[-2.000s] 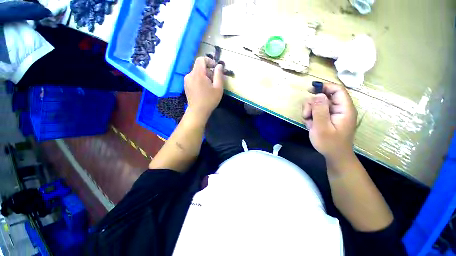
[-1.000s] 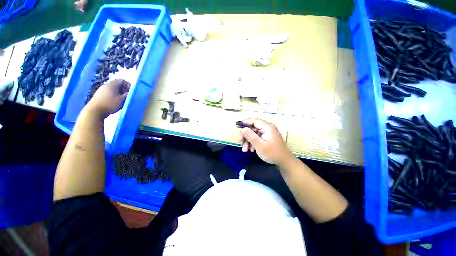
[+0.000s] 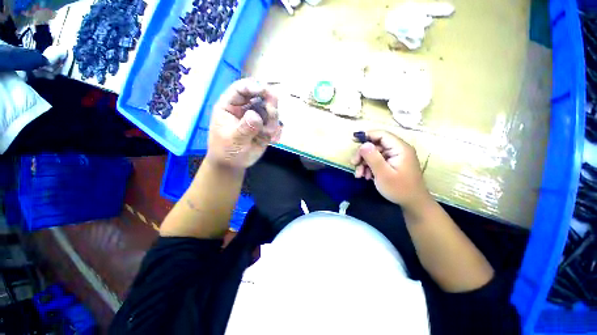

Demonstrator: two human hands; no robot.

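Note:
My left hand [image 3: 242, 124] is raised near the table's left edge, fingers curled around a small dark fitting [image 3: 259, 110]. My right hand [image 3: 391, 169] is over the table's front edge and pinches a black moulded part [image 3: 360, 137]; only its end shows above the fingers. The two hands are apart. A small green round item [image 3: 323, 92] lies on torn cardboard scraps [image 3: 348, 106] beyond and between the hands. The dark joined pieces near the table's left edge are mostly hidden behind my left hand.
The left blue tray [image 3: 190, 134] holds small dark fittings. A right blue tray [image 3: 568, 98] holds long black parts. White crumpled cloths [image 3: 409, 98] lie on the cardboard mat [image 3: 484, 59]. A lower blue bin [image 3: 171, 176] is below the table edge. Another person's white-clad arm [image 3: 19, 108] shows at far left.
My left hand has come back from the left tray to the table's left edge with a dark fitting. My right hand still holds its black part. The view has turned left.

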